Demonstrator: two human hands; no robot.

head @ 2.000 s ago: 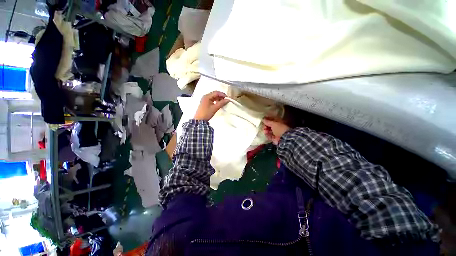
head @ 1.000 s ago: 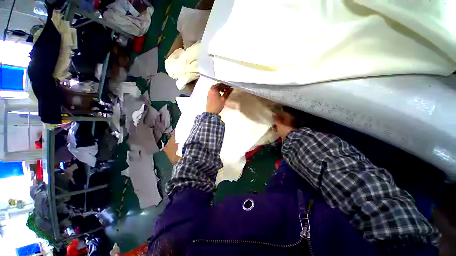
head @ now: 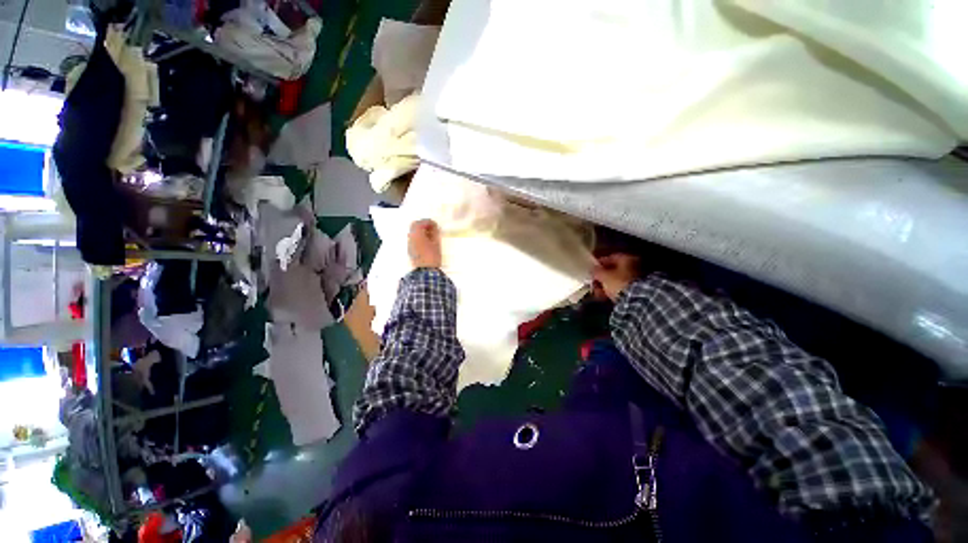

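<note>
A cream fabric panel (head: 499, 281) hangs below the table edge, overexposed to white in parts. My left hand (head: 425, 245) is at its left part, fingers curled on the cloth. My right hand (head: 614, 276) is at its right edge, in shadow under the table edge, with the fingertips on the cloth's edge. The fingers of both hands are small and blurred. A larger cream cloth (head: 679, 95) lies on the table above.
The pale table edge (head: 764, 212) curves across the upper right. A cream bundle (head: 384, 138) is beside its left corner. Grey cloth pieces (head: 300, 377) lie on the green floor (head: 345, 430). A loaded metal rack (head: 106, 382) stands at the left.
My left hand moved up to the table edge, then back down and left over the cloth. My right hand shifted slightly right. The hanging panel is spread wider between them.
</note>
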